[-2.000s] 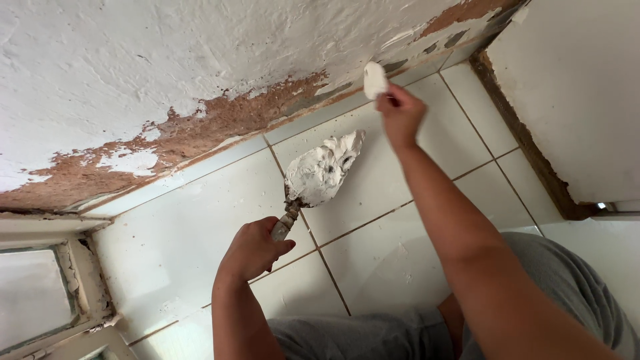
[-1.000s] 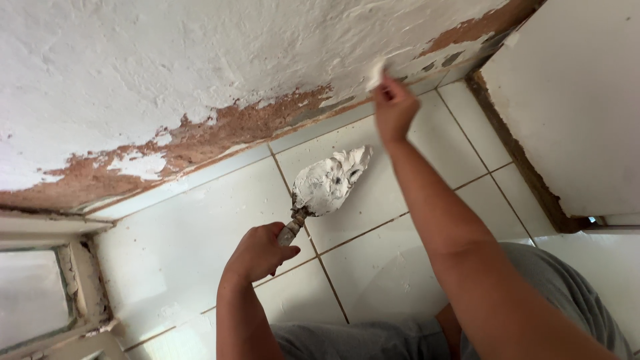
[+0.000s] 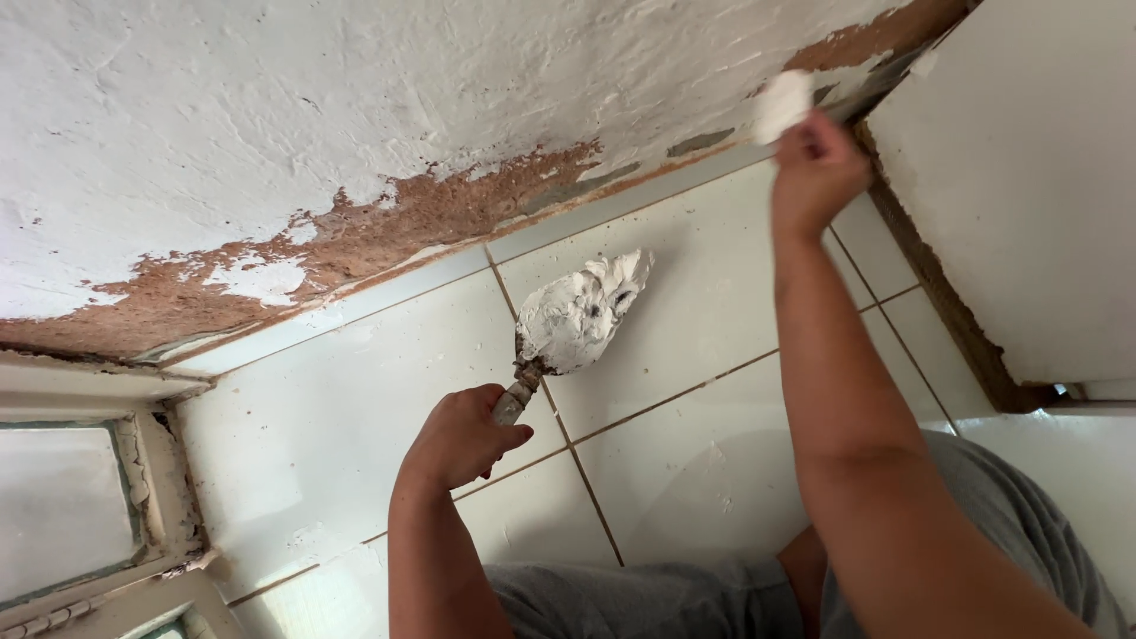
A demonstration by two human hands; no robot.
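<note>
My left hand [image 3: 466,435] grips the handle of a pointing trowel [image 3: 519,395], whose blade is heaped with white plaster [image 3: 581,315] and points up and right above the floor tiles. Slightly blurred, my right hand [image 3: 816,173] pinches a small, flat white scraper or piece [image 3: 785,106] between thumb and fingers, at the lower right part of the plastered wall [image 3: 373,80]. Whether the piece touches the wall cannot be told. Along the wall's foot runs a band of bare reddish-brown render [image 3: 417,209], with grey patches farther right.
White floor tiles [image 3: 337,408] with brown joints and small white crumbs lie below my hands. A worn window or door frame with glass panes [image 3: 146,479] stands at the left. On the right is a white panel [image 3: 1021,195] with a rough brown edge. My knees in grey cloth are at the bottom.
My right hand has moved right along the wall with the white piece since one second ago. My left hand still holds the loaded trowel in about the same place.
</note>
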